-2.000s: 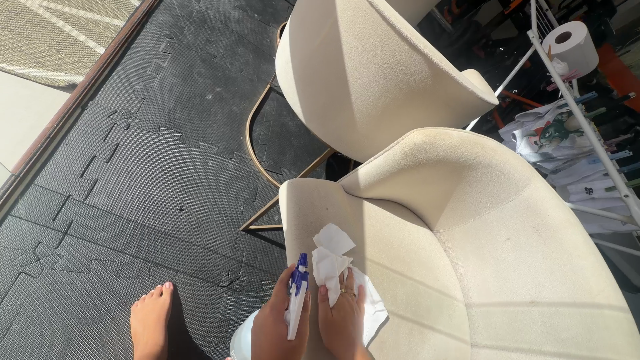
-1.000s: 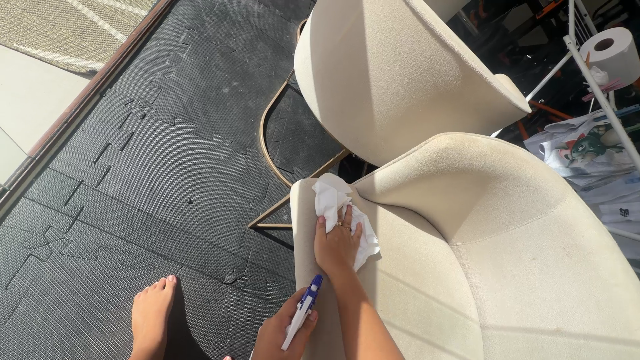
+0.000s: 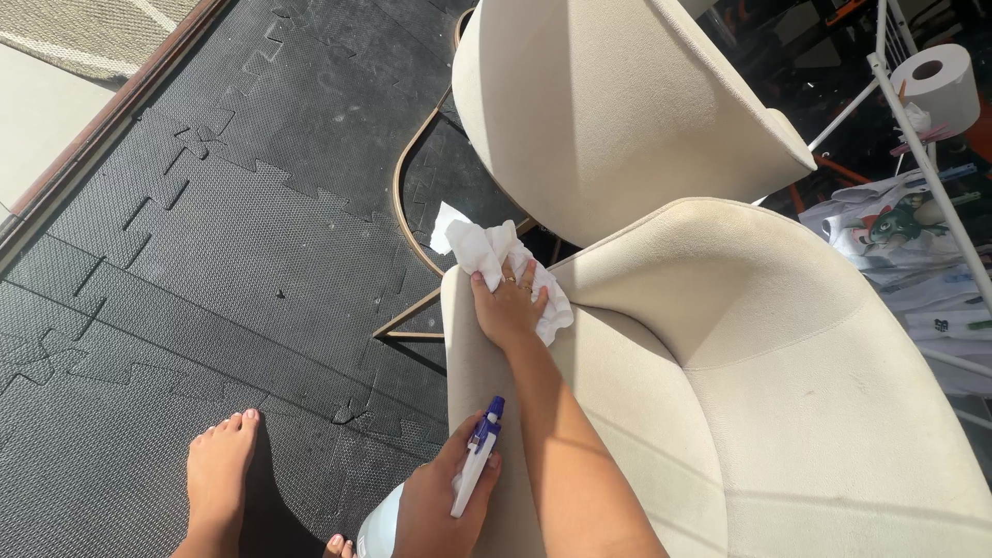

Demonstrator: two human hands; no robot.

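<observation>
My left hand (image 3: pixel 446 492) grips a spray bottle (image 3: pixel 380 527) with a blue and white trigger head (image 3: pixel 482 442), beside the front edge of a cream upholstered chair (image 3: pixel 620 411). My right hand (image 3: pixel 511 310), with rings on its fingers, lies over crumpled white paper (image 3: pixel 496 252) at the seat's front corner, near the curved armrest. The paper is bunched under and around the fingers, and one end sticks out past the seat edge. My right palm is hidden.
A second cream chair (image 3: pixel 620 116) stands close behind, with a metal frame (image 3: pixel 399 174) on black interlocking mats (image 3: pixel 232 256). To the right, a white rack (image 3: pixel 922 155) holds clothes (image 3: pixel 899 225) and a paper roll (image 3: pixel 936 89). My bare foot (image 3: pixel 221 473) is at lower left.
My right hand has moved with the paper from the seat's middle toward its front corner by the other chair. My left hand keeps hold of the spray bottle, and my hands are farther apart.
</observation>
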